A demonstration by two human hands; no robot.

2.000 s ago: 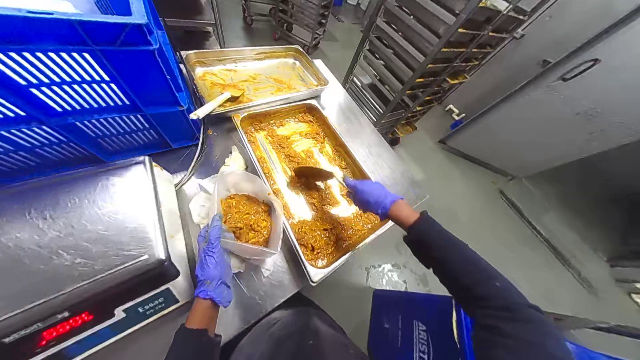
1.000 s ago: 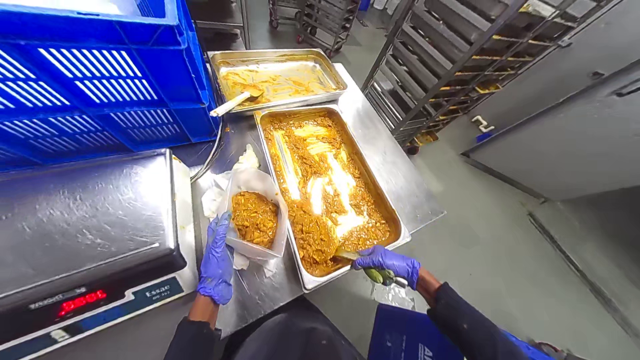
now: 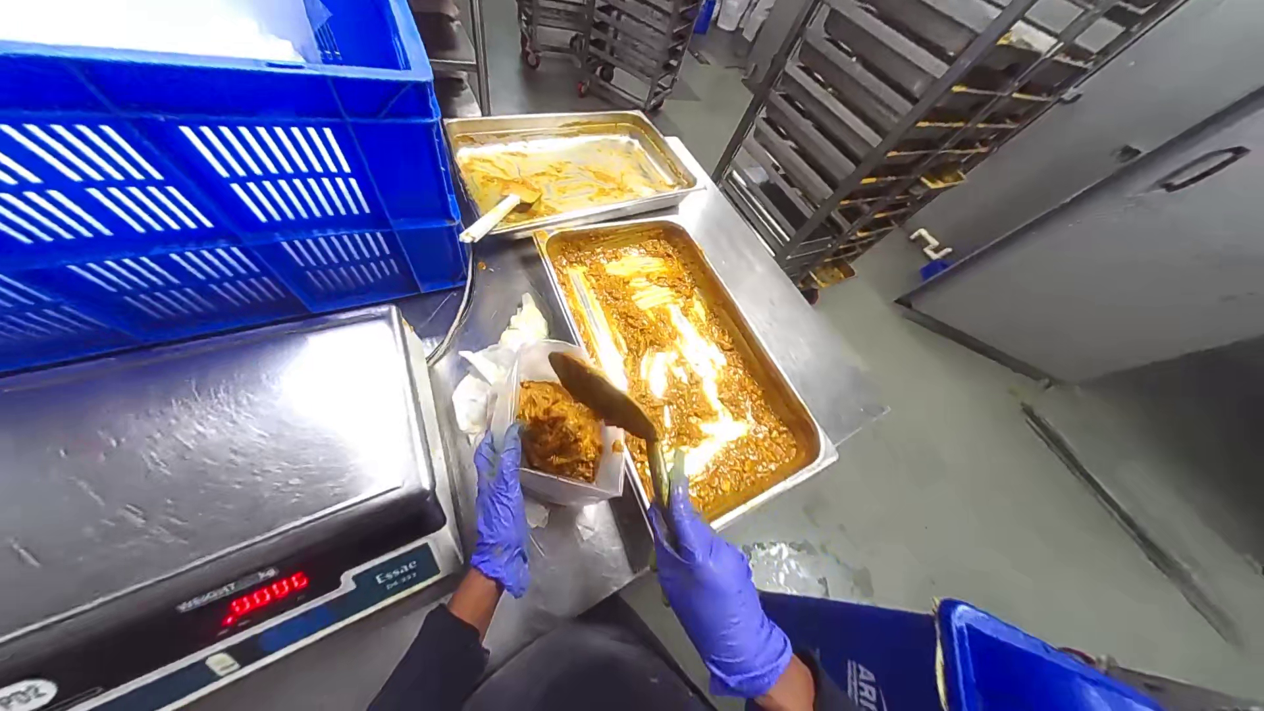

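Note:
My left hand (image 3: 502, 513), in a purple glove, holds the near left side of a white plastic tub (image 3: 573, 489) filled with brown-orange cooked food (image 3: 558, 434). In my right hand (image 3: 711, 583), also gloved, is the handle of a large spoon (image 3: 604, 395), whose bowl is over the tub's right part. Beside the tub, a deep steel tray (image 3: 780, 380) contains more of this oily, shredded-looking food. A second steel tray (image 3: 647, 202) behind it has only smears of food and a white-handled utensil (image 3: 491, 217) resting on its near left rim.
An Essae weighing scale (image 3: 217, 464) with a lit red display occupies the left side of the steel table (image 3: 760, 286). Blue slatted crates (image 3: 227, 188) stand behind it. Crumpled white material (image 3: 479, 380) touches the tub. Rack trolleys (image 3: 839, 128) stand beyond, and a blue bin (image 3: 1017, 662) is at lower right.
My right hand has moved left from the deep tray's near end, bringing the spoon over the tub. My left hand remains at the tub.

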